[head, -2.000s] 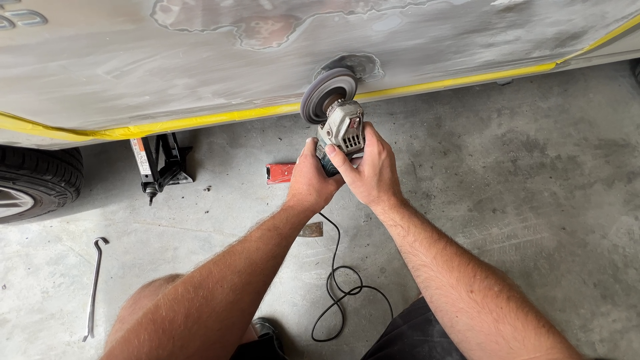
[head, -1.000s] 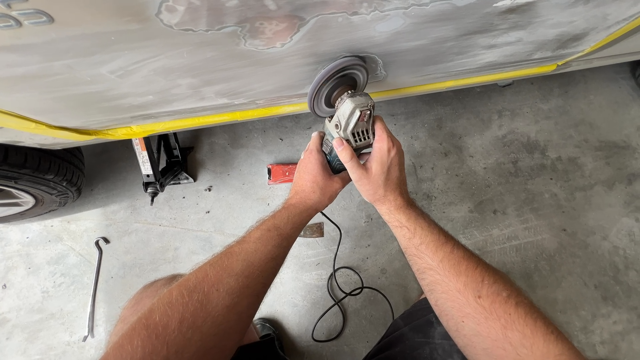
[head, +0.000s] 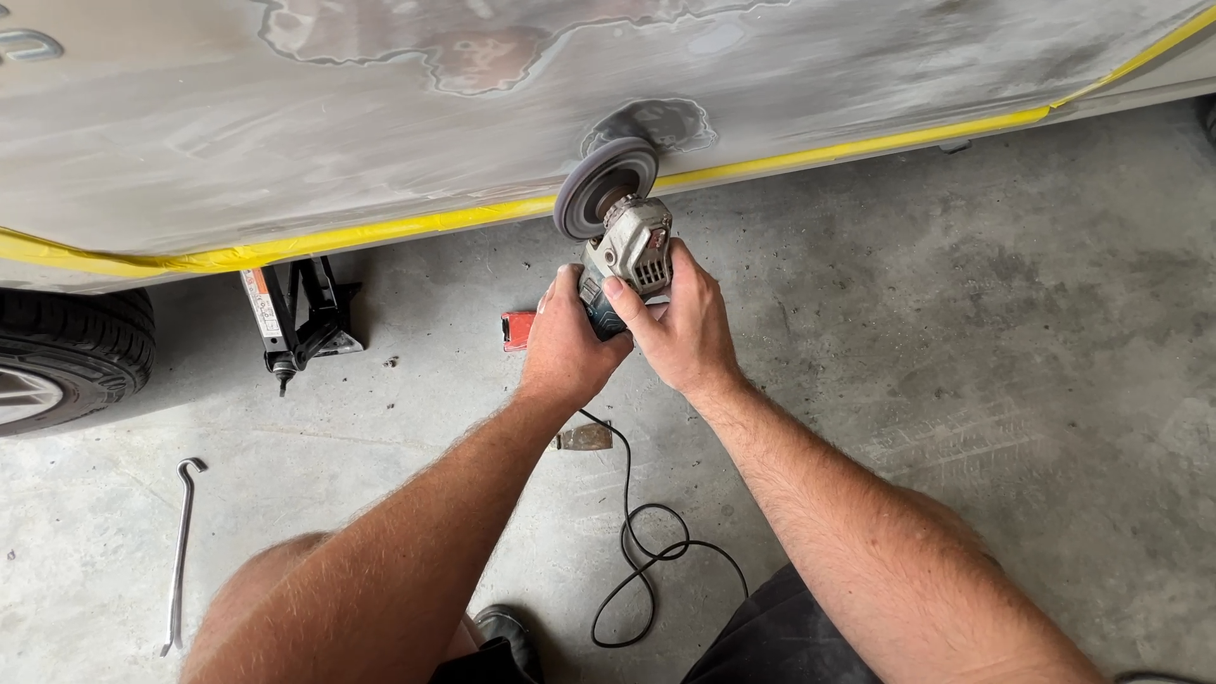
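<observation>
An angle grinder [head: 632, 242] is held between my two hands, low in front of a car's side panel [head: 380, 123]. My left hand [head: 570, 337] wraps the dark body, while my right hand [head: 689, 323] grips its right side, thumb across the housing. The round sanding disc [head: 606, 188] is tilted, its upper edge at a dark sanded patch [head: 679, 125] on the panel; whether they touch I cannot tell. Yellow masking tape [head: 408, 226] runs along the panel's lower edge, partly behind the disc. Sanded grey and reddish areas show on the panel.
On the concrete floor lie a black power cord [head: 651, 560], a red object [head: 518, 330] partly behind my left hand, a scraper-like blade [head: 584, 437] and a hooked metal rod [head: 182, 556]. A scissor jack [head: 299, 318] stands beside the car tyre [head: 76, 351]. My shoe [head: 508, 636] is below.
From one second ago, both hands and the grinder have shifted slightly left and down, showing more of the dark patch. Both hands have kept their hold on the grinder.
</observation>
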